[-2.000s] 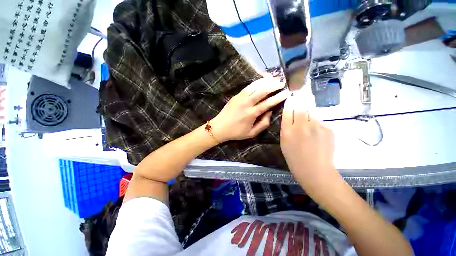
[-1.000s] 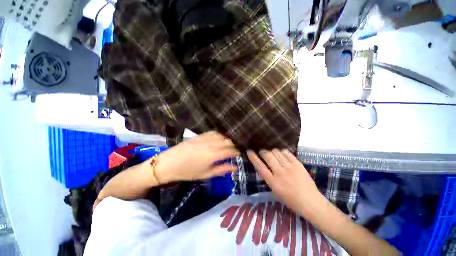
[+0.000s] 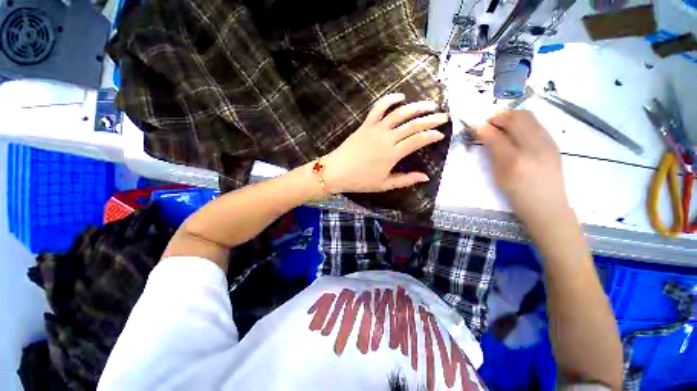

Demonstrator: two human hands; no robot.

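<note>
The dark plaid garment (image 3: pixel 267 99) lies over the left and middle of the machine table, its right edge just left of the sewing parts. My left hand (image 3: pixel 382 149) rests flat on the cloth with its fingers spread. My right hand (image 3: pixel 526 156) is to the right of the cloth edge, with its fingers closed on a small metal tool (image 3: pixel 468 135) whose tip points left towards the cloth. The tool is mostly hidden, so its kind is unclear. The presser foot area (image 3: pixel 466 63) is above, at the cloth's upper right edge.
Silver tweezers (image 3: pixel 594 121) and yellow-and-red-handled scissors (image 3: pixel 666 191) lie to the right. A brown card piece (image 3: pixel 619 23) lies at the upper right. The scale (image 3: pixel 489 223) runs along the table's front edge. A blue crate (image 3: pixel 65 195) and a grey motor box (image 3: pixel 53 42) are at the left.
The garment edge has moved away from the needle area towards the front. My left hand has moved from the front edge onto the cloth. My right hand has left the cloth and taken a small tool.
</note>
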